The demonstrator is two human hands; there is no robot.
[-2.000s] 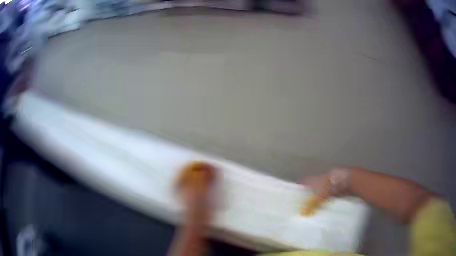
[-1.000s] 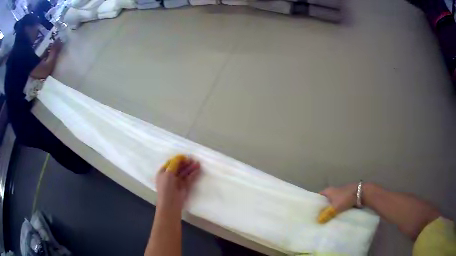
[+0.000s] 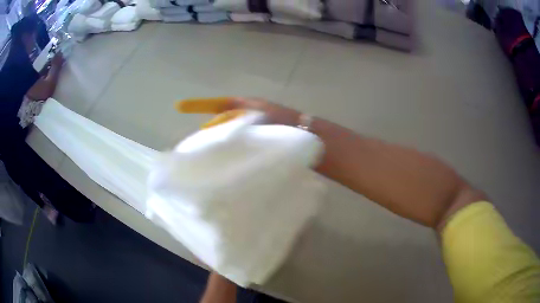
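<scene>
A long white cloth panel (image 3: 103,152) runs along the near edge of the beige-grey table from the far left. Its near end is lifted and doubled over in a blurred white mass. My right hand (image 3: 251,111), with yellow-orange finger coverings, a bracelet and a yellow sleeve, holds the lifted end at its top. One covered finger points left, off the cloth. My left hand is hidden under or behind the cloth; only the left wrist and forearm show at the bottom.
A person in dark clothes (image 3: 18,100) stands at the far left by the panel's bunched end. Strapped grey and white bundles (image 3: 343,18) line the table's (image 3: 379,89) back edge. A dark bundle with red bands (image 3: 516,53) lies at the right. Grey plastic (image 3: 32,287) is at the lower left.
My right hand has lifted the panel's near end and carried it left and away from me over the rest. My left hand has become covered by the cloth.
</scene>
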